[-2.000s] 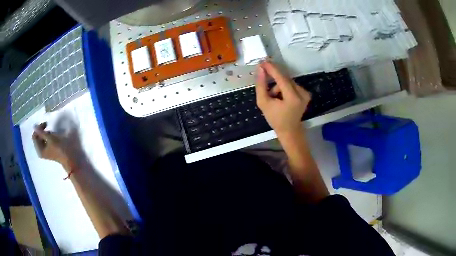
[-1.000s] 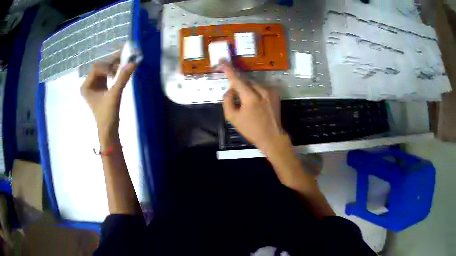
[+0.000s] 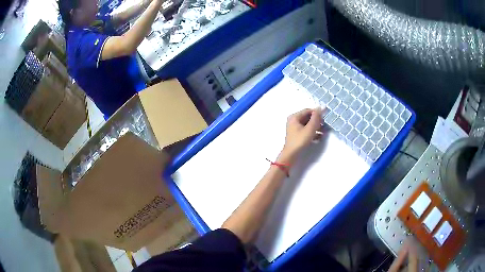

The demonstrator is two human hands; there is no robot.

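Note:
My left hand [image 3: 304, 132] is over the blue tray [image 3: 226, 118], thumb and fingertips pinched on a small white housing [image 3: 321, 110] at the inner edge of the finished rows [image 3: 348, 101]. The fingers hide most of this housing. The rows form a tight grid at the tray's far right end. My right hand [image 3: 408, 259] is cut off by the bottom edge, beside the orange fixture [image 3: 444, 254]. Its visible fingers are apart and I see nothing in them. Three white housings [image 3: 432, 218] sit in the fixture's pockets.
A white sheet [image 3: 255, 154] lines the tray. Open cartons [image 3: 173, 111] stand left of it. A person in blue [image 3: 103, 58] works at another table at the upper left. A silver ribbed hose [image 3: 415, 34] crosses the upper right. The perforated plate [image 3: 391, 223] lies under the fixture.
The view has swung left to the tray. My left hand has brought its housing to the finished rows. My right hand has moved off the fixture's middle pocket, leaving a housing in it.

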